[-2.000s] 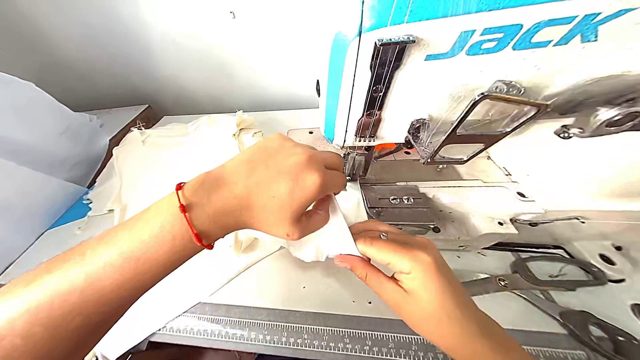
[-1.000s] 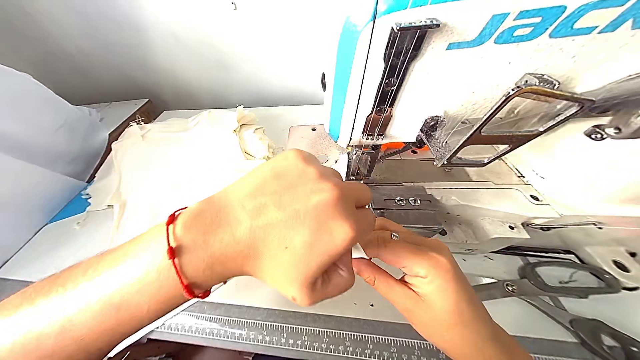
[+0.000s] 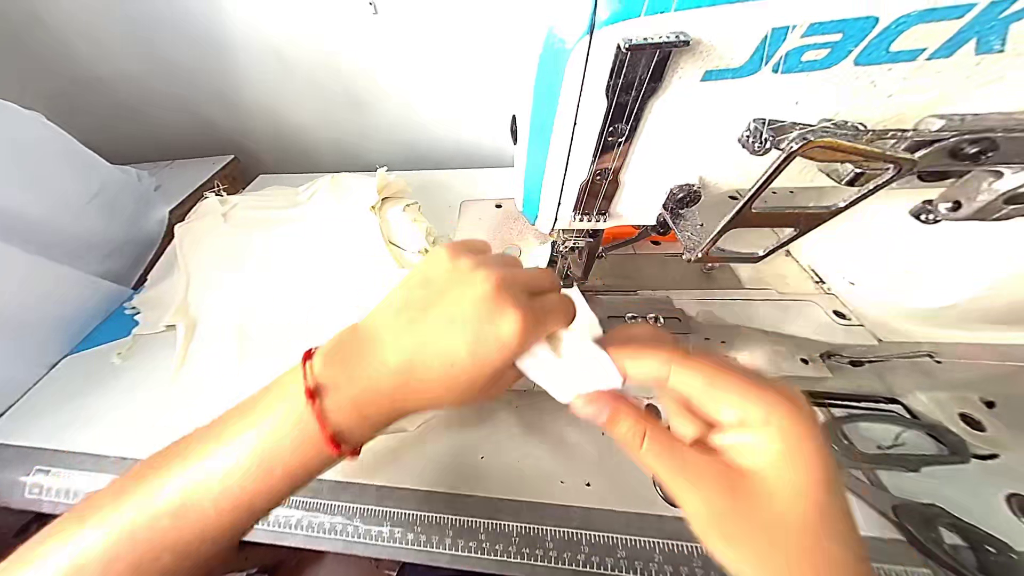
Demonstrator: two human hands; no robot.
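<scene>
A small piece of white fabric [image 3: 570,360] stretches between my two hands, just in front of the needle and presser foot area [image 3: 570,260] of a Jack sewing machine [image 3: 760,104]. My left hand [image 3: 456,328], with a red cord bracelet [image 3: 320,408] at the wrist, grips the fabric's upper left part close to the presser foot. The thumb and fingers of my right hand [image 3: 712,440] pinch its lower right edge. Some fingertips are hidden, and the right hand is blurred.
Layered cream fabric [image 3: 272,272] lies on the table at left, with a crumpled strip [image 3: 404,228] at its edge. Black-handled scissors [image 3: 904,440] lie at right. A ruler strip [image 3: 496,540] runs along the front edge. White sheet material [image 3: 64,216] stands at far left.
The white fabric, mostly hidden behind my hands one second ago, now shows between them. My right hand has turned, its thumb now on the fabric's lower edge.
</scene>
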